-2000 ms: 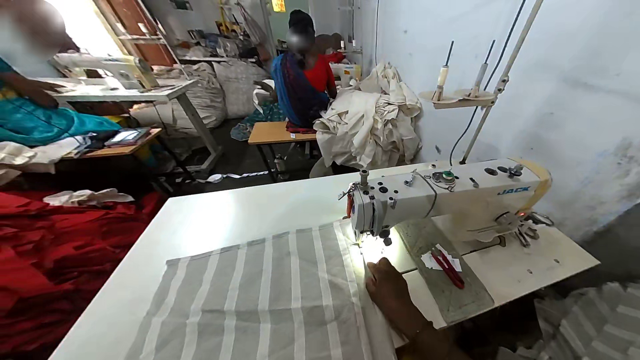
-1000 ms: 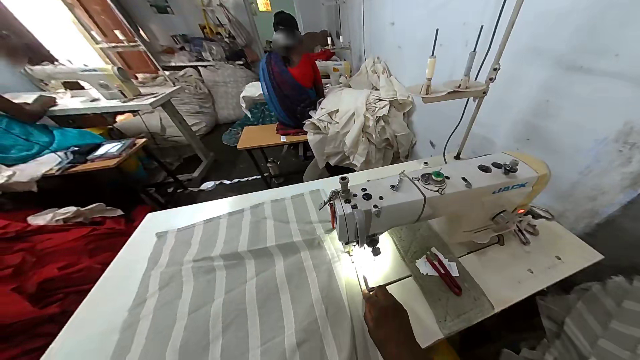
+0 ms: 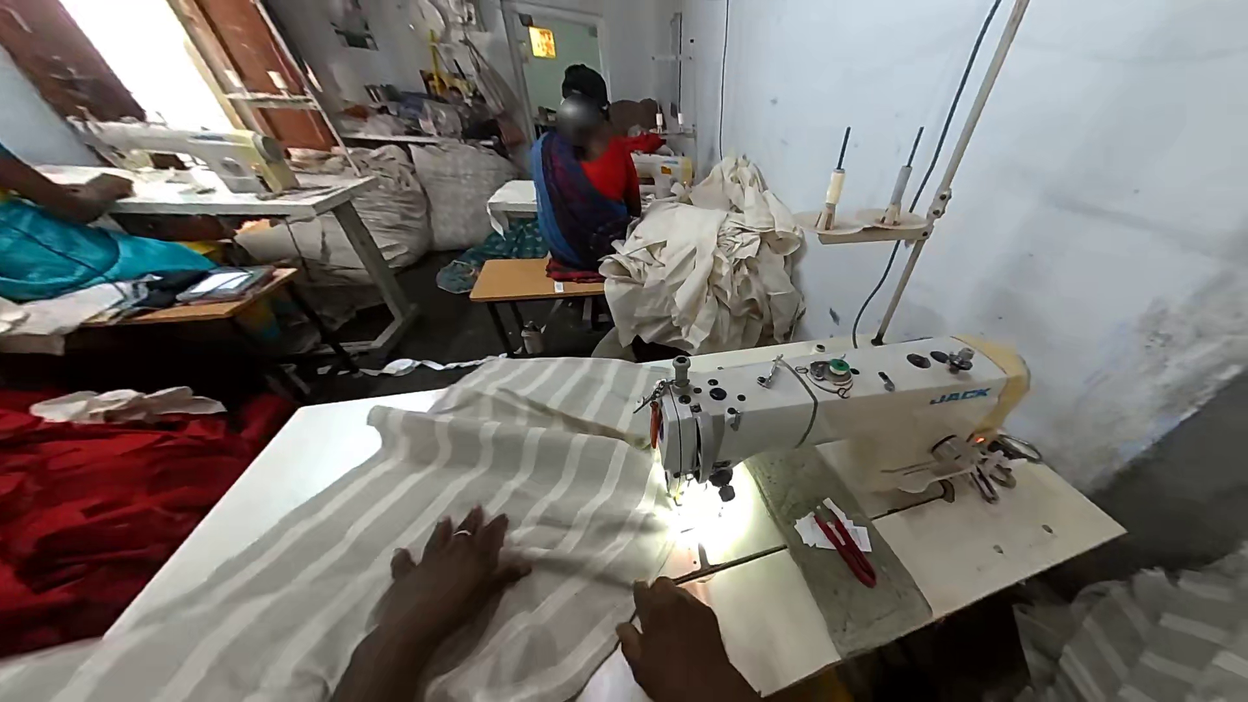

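Grey-and-white striped fabric point(image 3: 526, 478) lies across the white sewing table, its right edge under the needle area of a Jack sewing machine point(image 3: 838, 400). My left hand point(image 3: 453, 575) rests flat on the fabric with its fingers spread, a ring on one finger. At the fabric's right edge, just in front of the lit needle plate, my right hand point(image 3: 678, 639) has its fingers bent over the cloth; whether it pinches the edge is unclear. The machine's lamp glares over the presser foot and hides it. Red-handled thread snips point(image 3: 846, 546) lie on paper scraps right of the needle.
Red cloth point(image 3: 117, 497) is heaped at the left. A thread stand point(image 3: 873, 229) rises behind the machine. Beyond the table are a pile of cream cloth point(image 3: 712, 258), a wooden bench point(image 3: 526, 280) and a seated person. Another person works at a sewing machine point(image 3: 195, 156) at the far left.
My left hand has come into view on the fabric. The fabric, flatter before, now has folds and reaches the table's back edge beside the machine head.
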